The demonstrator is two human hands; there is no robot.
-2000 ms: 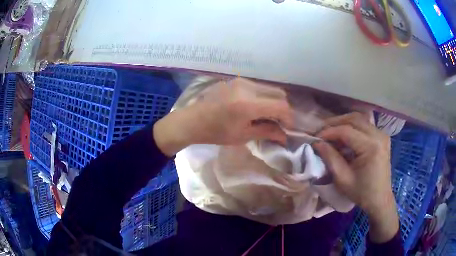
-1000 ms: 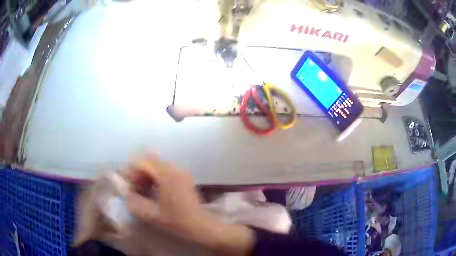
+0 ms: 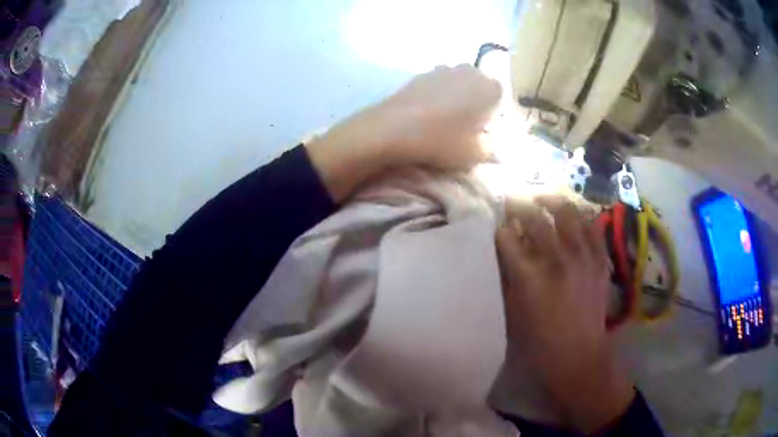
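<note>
The pale pinkish garment piece [image 3: 435, 290] hangs in loose folds from the needle area of the cream sewing machine [image 3: 589, 51] over the table's front edge. My left hand [image 3: 418, 119] is on the cloth's upper end, left of the needle area; its fingertips are lost in the lamp glare. My right hand [image 3: 554, 290] lies over the cloth's right side, fingers pointing at the needle area. Whether either hand grips the cloth cannot be told. The presser foot, needle and seam are hidden by glare and my hands.
Scissors with red and yellow loops [image 3: 653, 265] lie just right of my right hand. A blue-lit handheld device [image 3: 732, 269] lies farther right. A blue mesh crate [image 3: 81, 273] is at left below the white table [image 3: 222, 102]. A yellow pad [image 3: 740, 414] is at lower right.
The garment piece has come from the lap up to the needle area. Both hands are now on it there. The view has moved closer to the machine.
</note>
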